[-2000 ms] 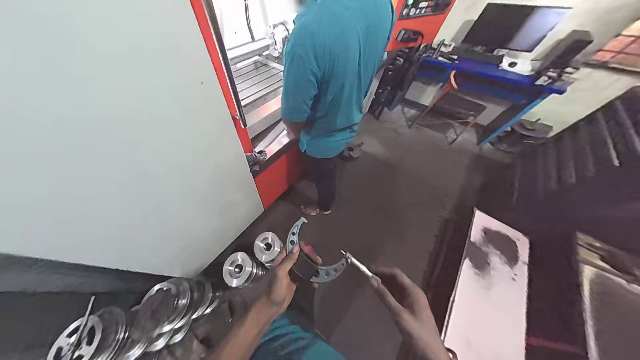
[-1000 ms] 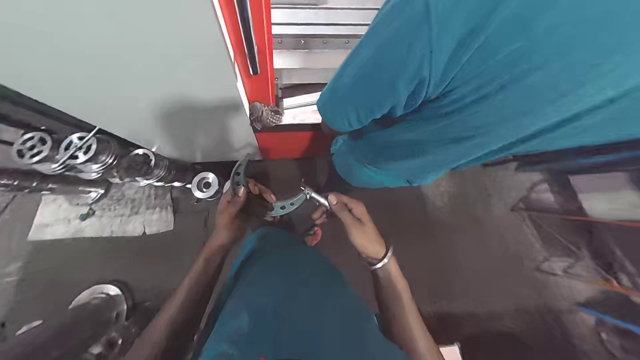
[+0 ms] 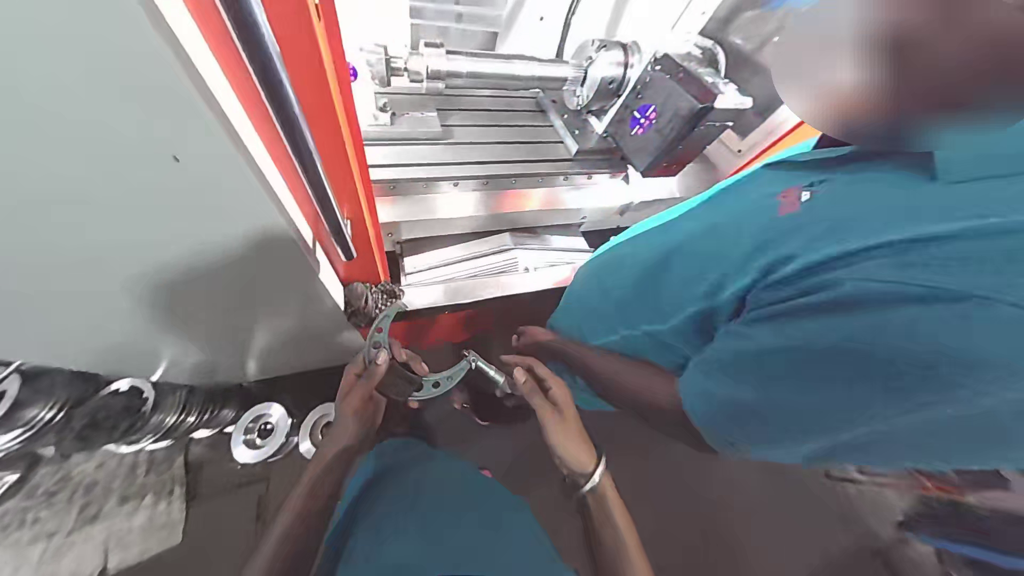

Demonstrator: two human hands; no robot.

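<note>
My left hand [image 3: 364,396] grips the frame of an outside micrometer [image 3: 438,385] near its dark middle pad. The green C-shaped frame has round holes and curves from the anvil at upper left to the metal barrel [image 3: 486,371] at right. My right hand [image 3: 552,412], with a bracelet at the wrist, has its fingertips at the thimble end of the barrel; how firmly they hold it is unclear. Nothing sits between the measuring faces. Beyond the micrometer, a metal shaft [image 3: 512,70] lies horizontally in a machine, with its right end at a chuck [image 3: 602,74].
A co-worker in a teal shirt [image 3: 808,320] leans in at right, one hand close to mine. The red door frame [image 3: 320,136] and grey panel [image 3: 144,184] stand at left. Metal discs [image 3: 262,433] line the floor at lower left, beside a stained sheet [image 3: 112,508].
The view has swung strongly, bringing the machine's inside with the shaft and chuck into sight. The micrometer stays between my two hands. The co-worker now bends toward the machine.
</note>
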